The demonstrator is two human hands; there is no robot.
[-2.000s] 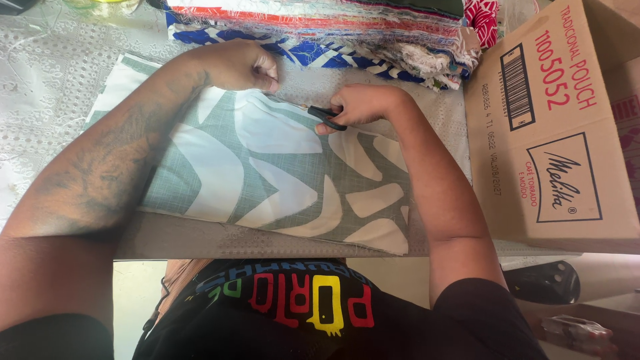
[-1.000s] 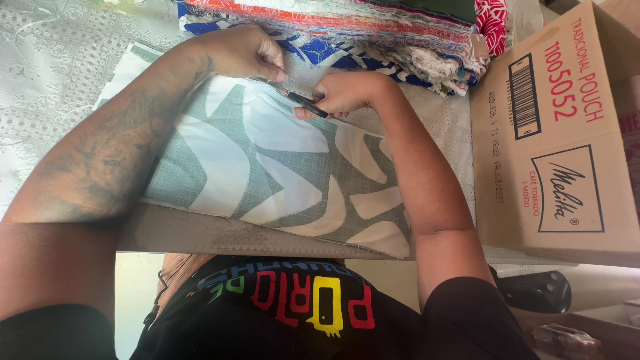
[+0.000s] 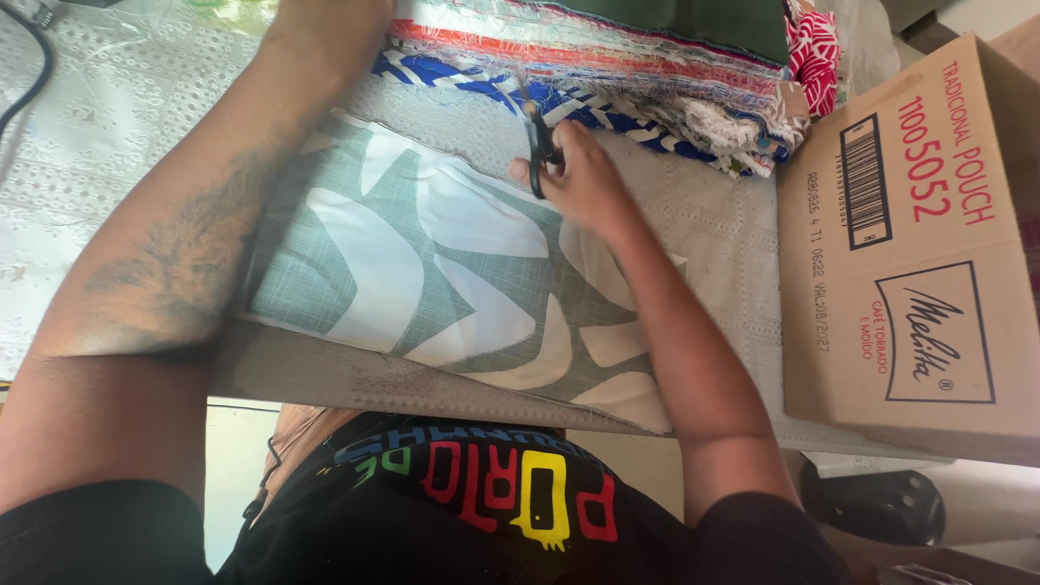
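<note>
A grey-green fabric piece with white leaf-like shapes lies spread on the lace-patterned tablecloth in front of me. My right hand grips a pair of scissors with dark handles at the fabric's far edge, the blades pointing away from me. My left hand is raised at the top of the view, blurred and partly cut off, near the left end of the fabric stack; whether it holds anything is not visible. My left forearm passes over the fabric's left side.
A thick stack of folded fabrics with frayed edges lies at the back. On the right stands a cardboard box with printing on it. A dark cable runs along the far left. The table's near edge is close to my body.
My left hand has left the fabric's far edge and moved away toward the stack. My right hand still holds the scissors, now turned to point away from me.
</note>
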